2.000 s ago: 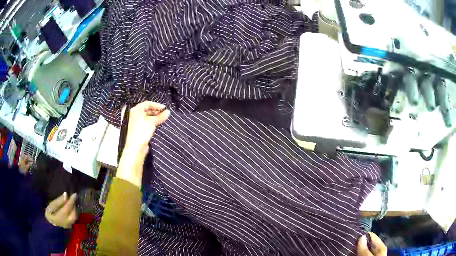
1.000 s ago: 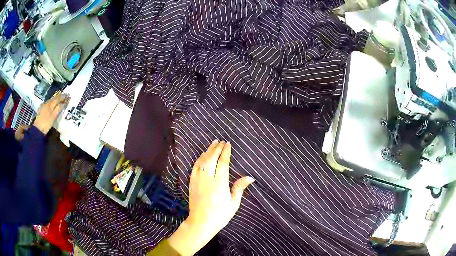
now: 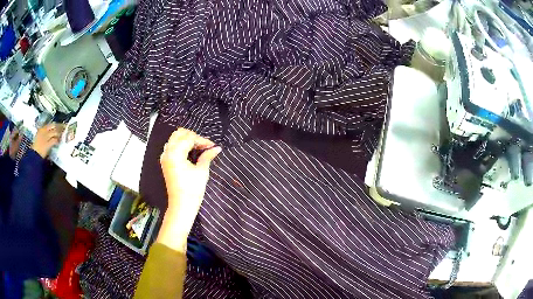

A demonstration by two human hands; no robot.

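Observation:
A dark purple-brown striped garment piece [image 3: 304, 216] lies spread in front of me, from the middle down to the lower edge and right to the machine's front. My left hand [image 3: 188, 153] is at its upper left edge, thumb and fingertips pinching the cloth edge. A plain dark cloth part [image 3: 153, 166] shows under and left of my wrist. The white overlock machine [image 3: 412, 137] stands at the right; its needle area is right of the cloth. My right hand is not in view.
A heap of striped cloth [image 3: 234, 52] fills the back. A grey bin [image 3: 125, 225] with small items sits lower left. Another machine [image 3: 73, 70] stands far left. Another person's hand [image 3: 47, 139] and dark sleeve are at the left edge.
My left hand lay flat and open on the cloth a second ago; it has moved up and left and now pinches the edge. My right hand, seen two seconds ago at lower right, is out of view.

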